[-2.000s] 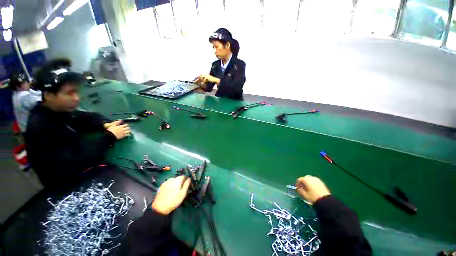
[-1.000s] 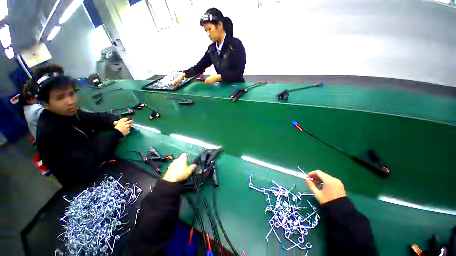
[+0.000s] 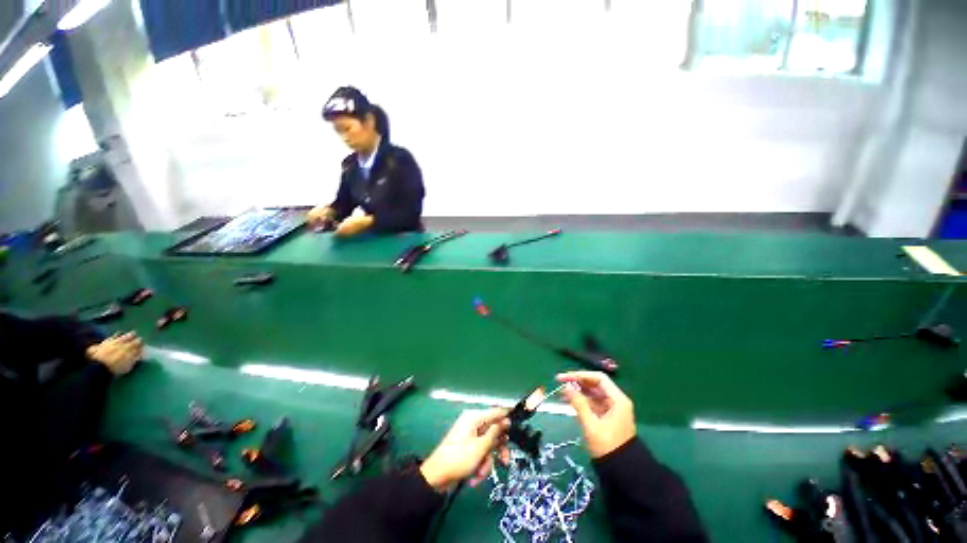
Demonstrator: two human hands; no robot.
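My left hand [image 3: 467,445] is closed on a black clamp [image 3: 523,424] with a copper tip, above the green bench. My right hand [image 3: 601,412] pinches a silver spring [image 3: 550,396] between thumb and fingers, close to the clamp's tip. Whether the spring touches the clamp is too small to tell. A silver spring pile [image 3: 539,501] lies on the bench just below both hands. Black clamps [image 3: 373,424] lie left of my left hand.
A spring tray [image 3: 201,498] is at lower left, with clamps beside it. A dense clamp pile [image 3: 885,493] is at lower right. Spaced clamps with leads [image 3: 583,353] lie on the green belt. One person sits opposite by another tray [image 3: 191,246]; another's hand [image 3: 117,352] is at left.
My view has turned right. My left hand has left the clamp cluster and now holds one clamp. My right hand has brought its spring in beside it.
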